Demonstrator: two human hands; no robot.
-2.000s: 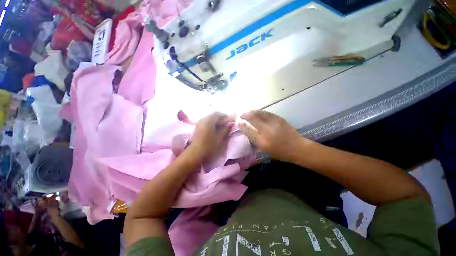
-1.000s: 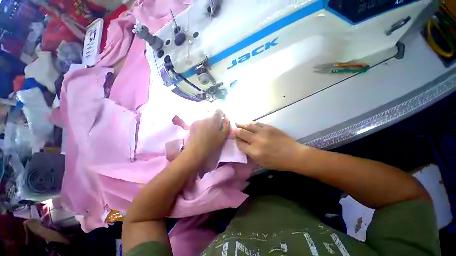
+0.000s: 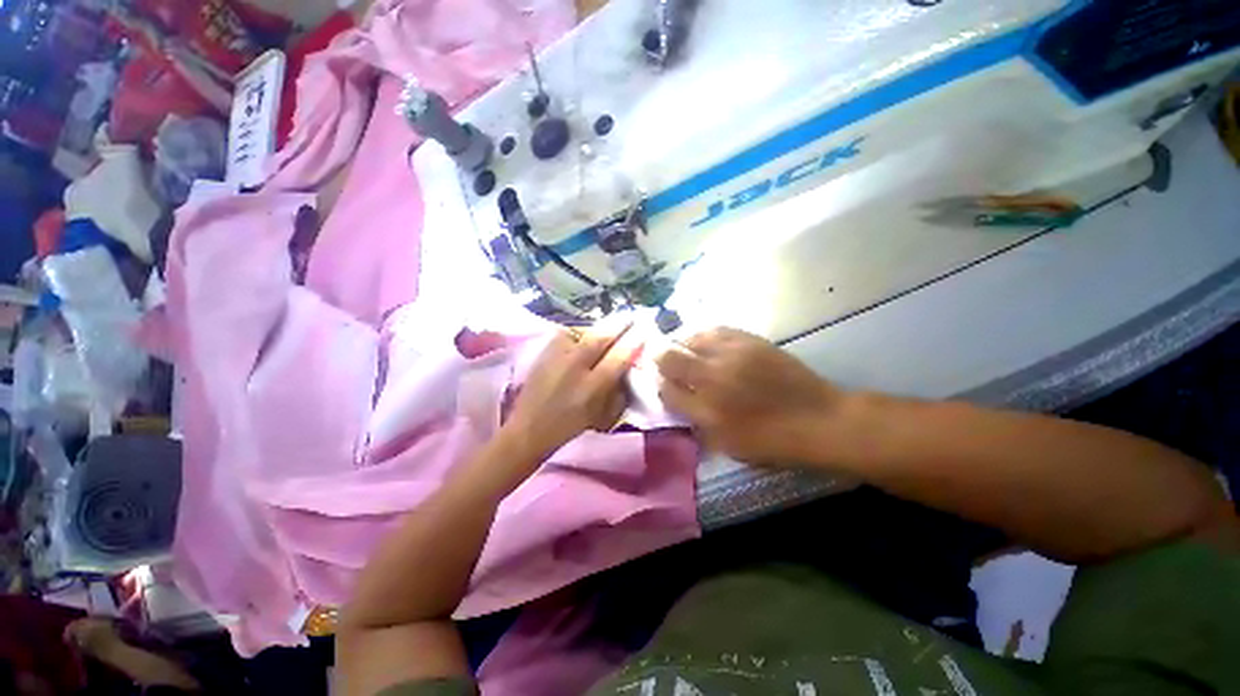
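Observation:
Pink knit garment pieces [image 3: 293, 367] lie heaped on the table left of the needle and run under both hands. My left hand [image 3: 574, 388] pinches the pink cloth just in front of the presser foot [image 3: 639, 288]. My right hand [image 3: 741, 394] holds the same cloth edge close beside it, slightly blurred. The fingertips of both hands nearly meet. The white sewing machine [image 3: 870, 190] with "JACK" lettering stands beyond the hands. Its lamp glare washes out the needle and the cloth edge there.
Thread snips [image 3: 1013, 210] lie on the machine right of the needle. A marked white box [image 3: 254, 118] is at the far left. A grey fan-like unit [image 3: 123, 500] and bagged cloth [image 3: 102, 320] are beyond the table's left side. Part of a person's arm [image 3: 129, 659] shows at lower left.
The machine appears shifted right and larger as the view moved. Both hands, still pinching the cloth, are nearer the presser foot. The lower pink cloth has spread to the right.

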